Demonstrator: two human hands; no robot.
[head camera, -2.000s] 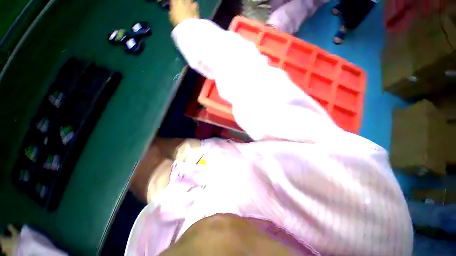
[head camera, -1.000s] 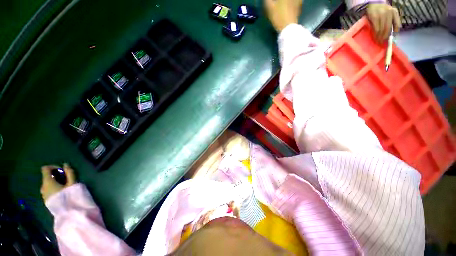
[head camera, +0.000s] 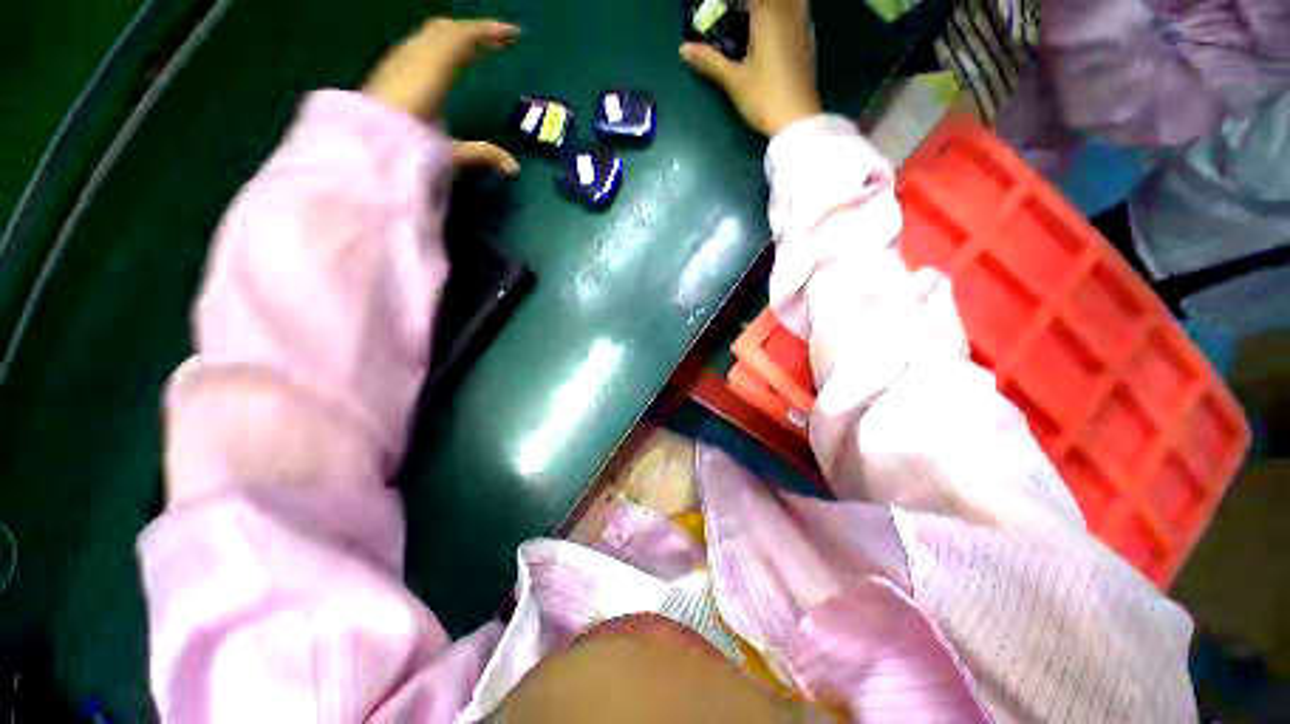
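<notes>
Three black watch bodies lie close together on the green bench: one with a white and yellow-green label (head camera: 542, 123), one with a white patch (head camera: 625, 116) and one nearer me (head camera: 591, 177). My left hand (head camera: 460, 92) is just left of them, fingers and thumb apart, with nothing seen in it. My right hand (head camera: 771, 71) is at the top edge, its fingers partly cut off. A dark piece with a yellow-green label (head camera: 713, 17) shows beside its thumb; whether it is gripped is unclear. My left sleeve hides most of the black tray (head camera: 488, 304).
A large red-orange tray (head camera: 1082, 333) with square pockets is beyond my right arm, beside the bench. More red-orange tray edge (head camera: 771, 371) shows under that arm. A person in a pink smock (head camera: 1132, 71) is at the upper right. The bench's metal edge runs diagonally below my right arm.
My left hand has moved from the lower left up to the loose watches; the dark piece it held no longer shows. Its arm now covers the black tray. The other person's hand and pen have left view.
</notes>
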